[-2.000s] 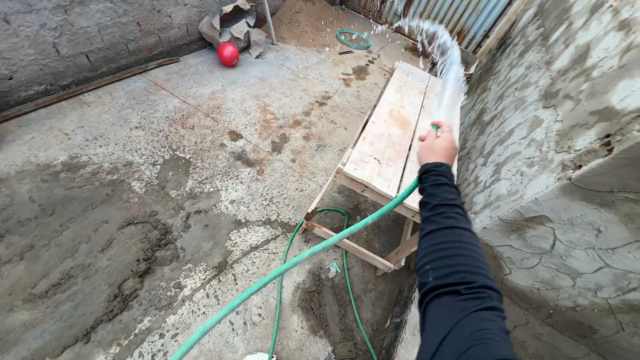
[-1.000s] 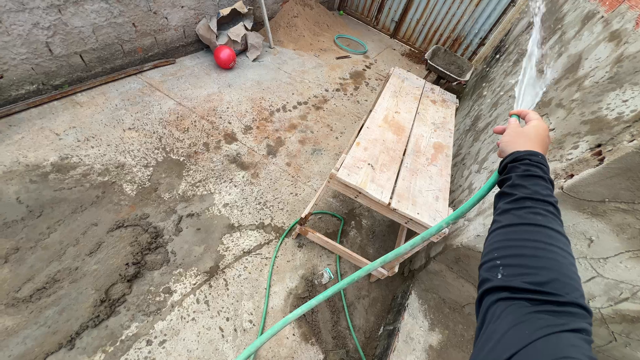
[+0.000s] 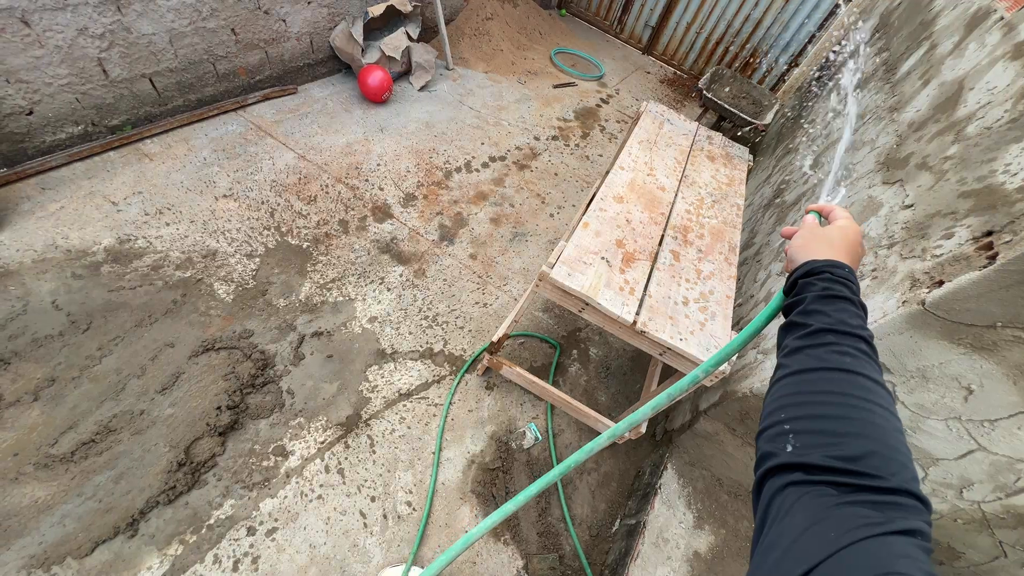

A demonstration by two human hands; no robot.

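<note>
My right hand [image 3: 826, 238], in a dark long sleeve, grips the end of a green garden hose [image 3: 608, 436] at the right. A stream of water [image 3: 845, 132] leaves the hose and strikes the rough cement wall [image 3: 920, 176]. From my hand the hose runs down and left across the view; another stretch of it loops on the floor under the end of a wooden plank table [image 3: 648, 240]. Wet spots mark the tabletop. My left hand is out of view.
A wheelbarrow [image 3: 738, 98] stands beyond the table, near a corrugated metal gate [image 3: 704, 32]. Farther back are a sand pile [image 3: 500, 36], a coiled hose [image 3: 578, 64], a red ball [image 3: 375, 83] and torn paper bags [image 3: 392, 40]. A wooden board [image 3: 152, 132] lies along the left wall.
My right hand has swung from over the table to its right side, and the water has moved from above the table onto the wall. The wheelbarrow has come into sight.
</note>
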